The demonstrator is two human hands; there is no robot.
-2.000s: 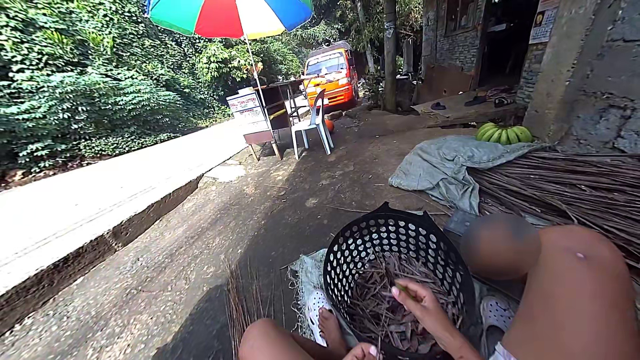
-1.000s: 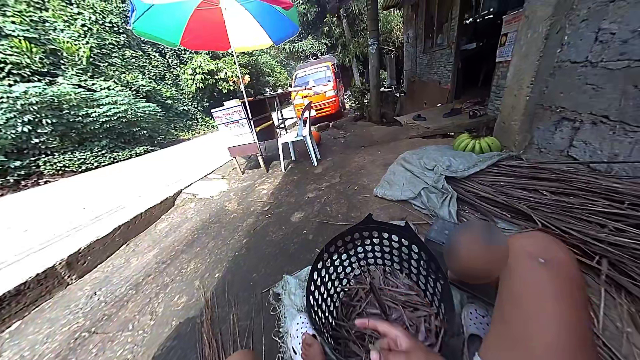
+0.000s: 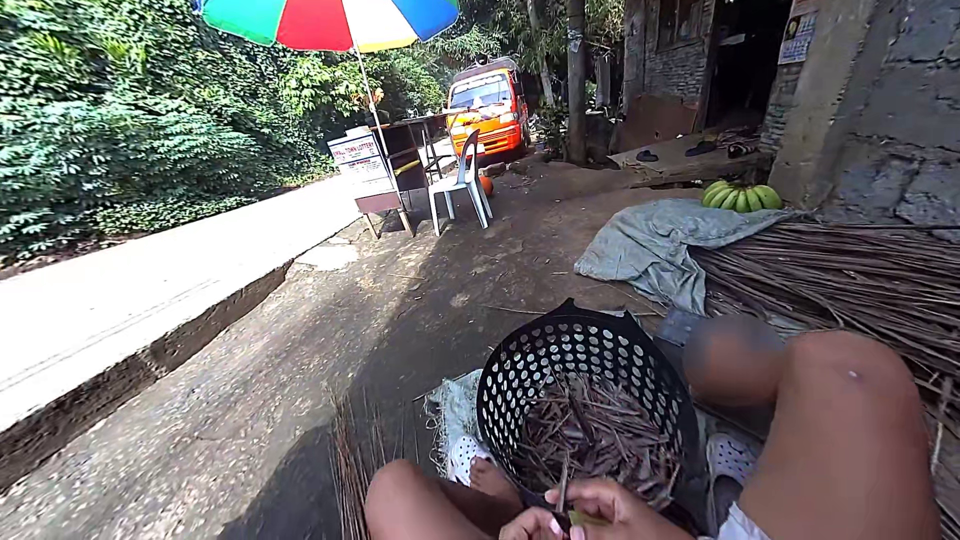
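Observation:
At the bottom of the head view, my left hand [image 3: 531, 524] and my right hand [image 3: 606, 504] meet over the near rim of a black perforated plastic basket [image 3: 510, 364]. A thin brown strip [image 3: 564, 484] sticks up from the fingers of my right hand, and a small yellow-green piece [image 3: 586, 518] shows between the hands. My left hand has its fingers closed around something dark and small, mostly hidden. Dry brown strips and scraps [image 3: 592, 427] lie in the basket.
My bent knees flank the basket. Thin sticks [image 3: 346, 457] stand at its left. Long dry stalks [image 3: 847, 270], a grey-green sack [image 3: 645, 244] and green bananas [image 3: 741, 196] lie to the right. Beyond are a plastic chair [image 3: 463, 184], an umbrella [image 3: 322, 22] and an orange van [image 3: 491, 112].
My right hand, spread over the basket a second ago, is now drawn in at the near rim with a strip in its fingers. My left hand has come back into view beside it.

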